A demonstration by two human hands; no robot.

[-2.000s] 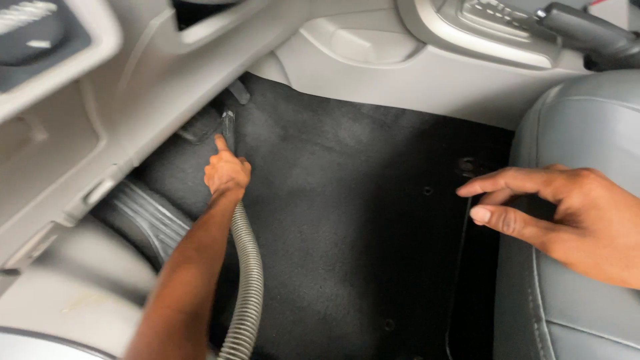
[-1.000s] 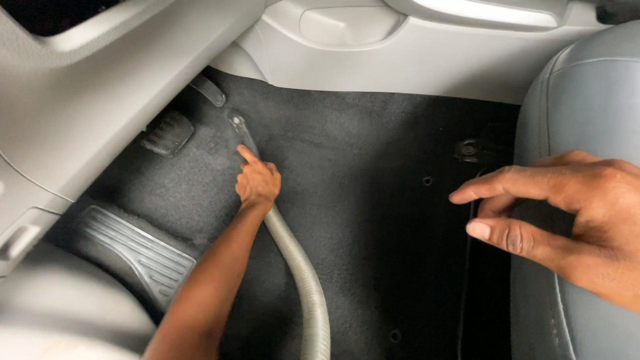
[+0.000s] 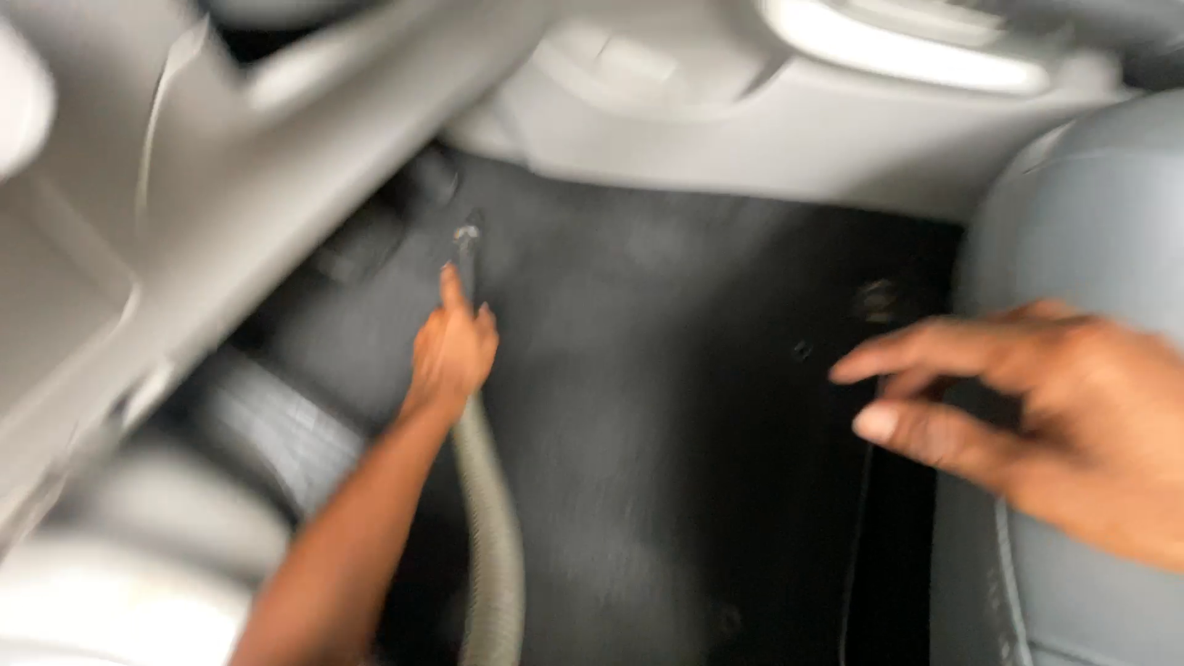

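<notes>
My left hand grips the narrow nozzle of a vacuum cleaner, with the index finger laid along it. The nozzle's tip rests at or close over the dark carpet of a car footwell, near the pedals. From under the hand a ribbed, pale hose runs down to the lower frame edge. On the right, my right hand holds nothing; its thumb and fingers are apart, beside the grey seat. Blur hides the fine detail of the nozzle tip.
Dark pedals and a ribbed footrest lie left of the nozzle. The slanting lower dashboard panel borders the upper left, the pale console side the top, and the grey seat cushion the right. A metal bracket sits near the seat.
The camera view shifts and blurs. My left hand stays on the nozzle throughout, and the hose's curve below it has changed. My right hand keeps much the same pose by the seat.
</notes>
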